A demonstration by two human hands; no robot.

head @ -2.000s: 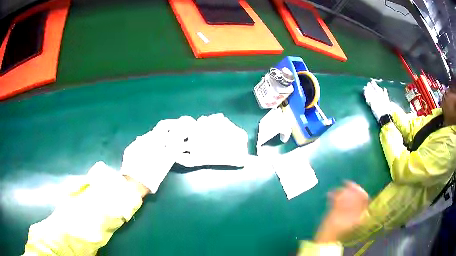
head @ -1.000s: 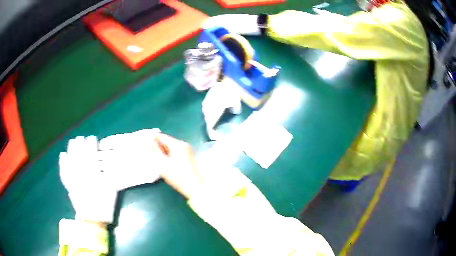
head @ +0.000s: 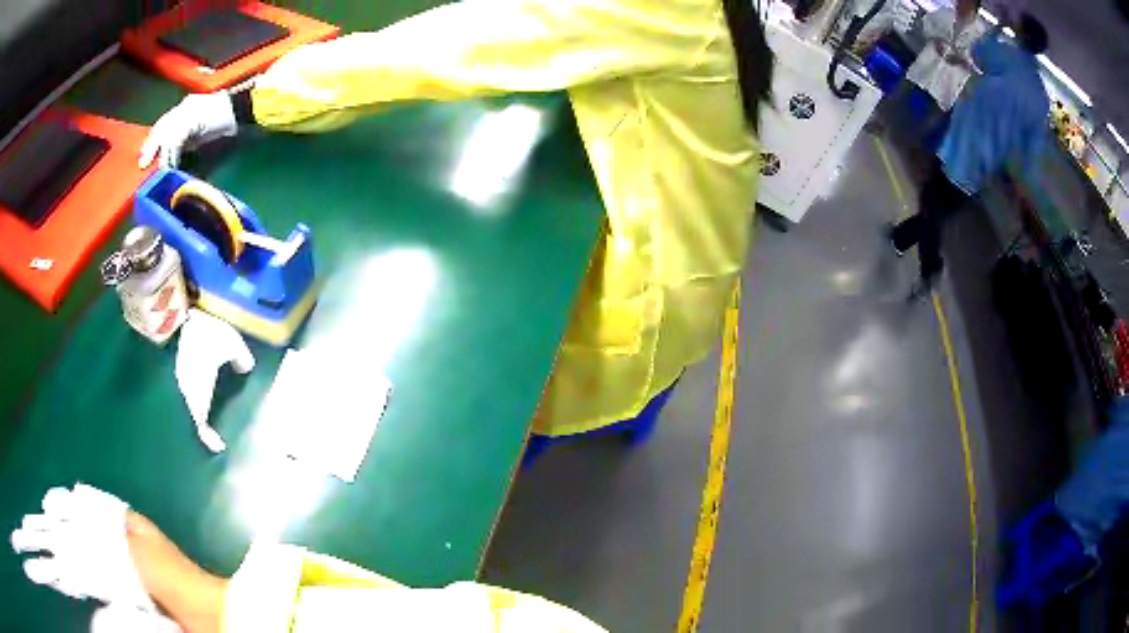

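Note:
My right hand (head: 84,542) is at the lower left. It wears a white glove, its fingers point left and are a little apart, and bare wrist shows between glove and yellow sleeve. Another white gloved part, seemingly my left hand (head: 131,618), lies just under it and is mostly cut off by the bottom edge; its fingers are hidden. A flat white wipe (head: 337,414) lies on the green bench (head: 421,495). A crumpled white wipe (head: 204,371) lies between it and the bottle.
A white bottle (head: 151,287) stands beside the blue tape dispenser (head: 235,254). Dark tablets (head: 220,37) lie on orange pads (head: 93,241) at the upper left. A coworker in a yellow smock (head: 656,210) reaches across the bench. Other people (head: 990,111) are beyond the grey floor.
The view has swung right, showing the floor. My right hand was bare, then pinched a glove by my gloved left hand; now it is inside a glove. The coworker's arm reaches further across.

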